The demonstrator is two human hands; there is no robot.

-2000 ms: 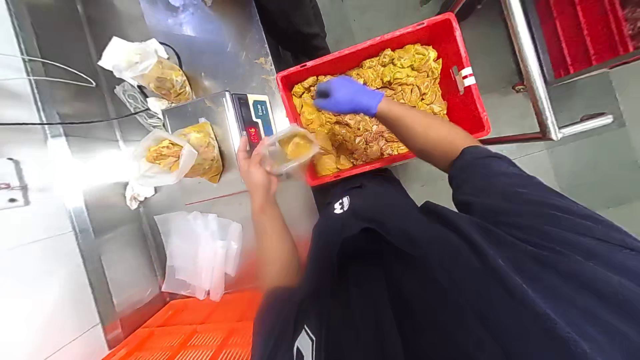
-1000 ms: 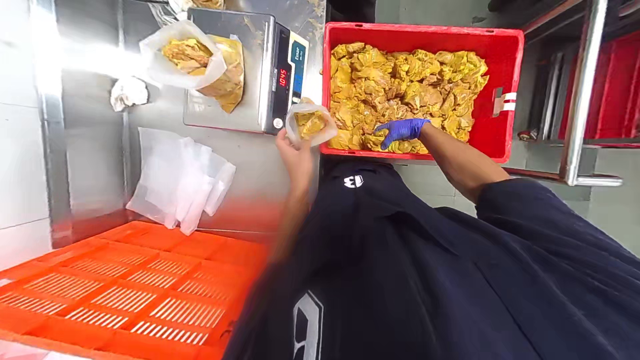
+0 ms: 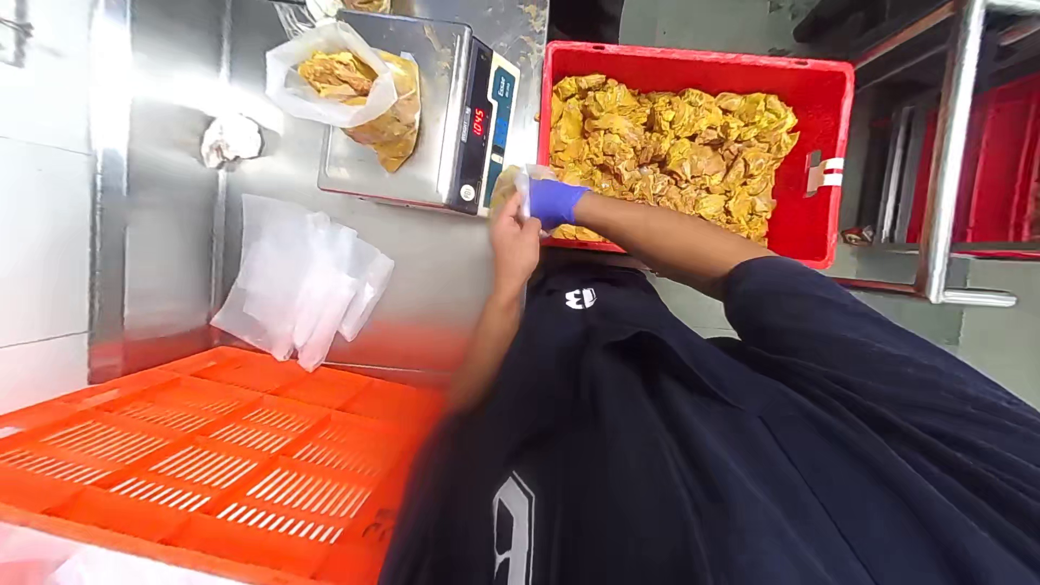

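My bare left hand [image 3: 515,244] grips a clear plastic bag [image 3: 510,188] with some yellow marinated meat in it, between the scale and the red crate. My right hand [image 3: 556,203], in a blue glove, is at the mouth of this bag; its fingers are hidden, so what they hold does not show. Yellow-coated meat pieces [image 3: 658,146] fill much of the red plastic crate [image 3: 812,207], under my right forearm. On the digital scale [image 3: 439,106], whose display is lit, stands an open bag of the same meat [image 3: 390,106].
Several flat plastic bags [image 3: 292,276] lie on the steel table [image 3: 422,284], with a crumpled white wad [image 3: 231,140] farther up. An orange slotted crate [image 3: 203,463] is at the lower left. A metal rail [image 3: 946,154] runs beyond the red crate at right.
My gloved right hand has moved left from the meat in the red crate to the mouth of the bag. My left hand keeps its hold on the bag. The view has shifted.
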